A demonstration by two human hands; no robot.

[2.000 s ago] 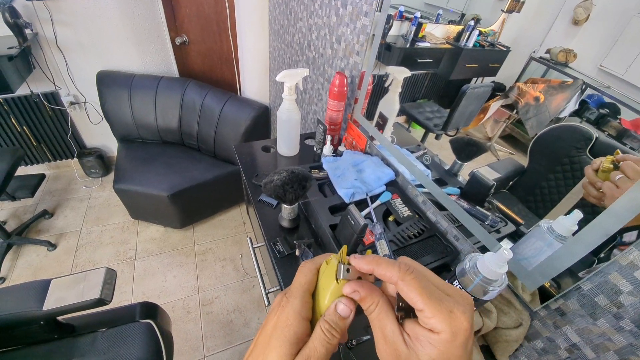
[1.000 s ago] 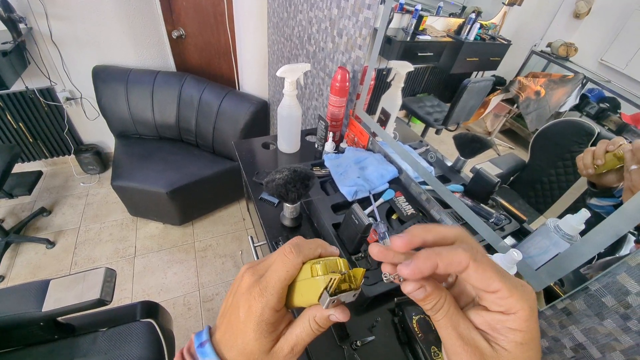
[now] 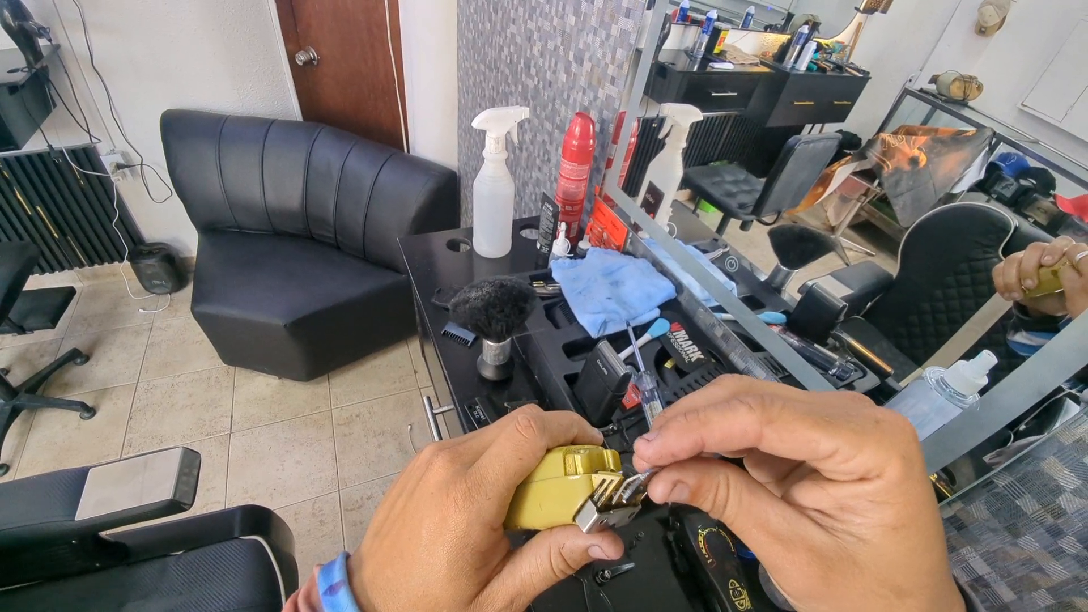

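My left hand (image 3: 476,501) is closed around a yellow-green hair clipper (image 3: 557,489), whose metal blade end points right, the thumb below it. My right hand (image 3: 790,476) pinches a small metal part (image 3: 637,486) between thumb and fingertips at the clipper's blade end; whether it touches the blade is hard to tell. Behind the fingers a small screwdriver with a clear handle (image 3: 649,395) leans in the black station tray. A black-bristled neck duster (image 3: 493,323) stands upright left of the tray, and a blue cloth (image 3: 612,289) lies beyond it.
A white spray bottle (image 3: 494,187) and a red spray can (image 3: 576,170) stand at the station's back. The mirror (image 3: 765,170) runs along the right, with a clear pump bottle (image 3: 943,391) near it. A black padded bench (image 3: 297,246) and a barber chair's armrest (image 3: 136,484) are at the left.
My right hand has come back to the clipper's blade end, after being apart from it one second ago. The clipper has turned in my left hand since the earliest frame.
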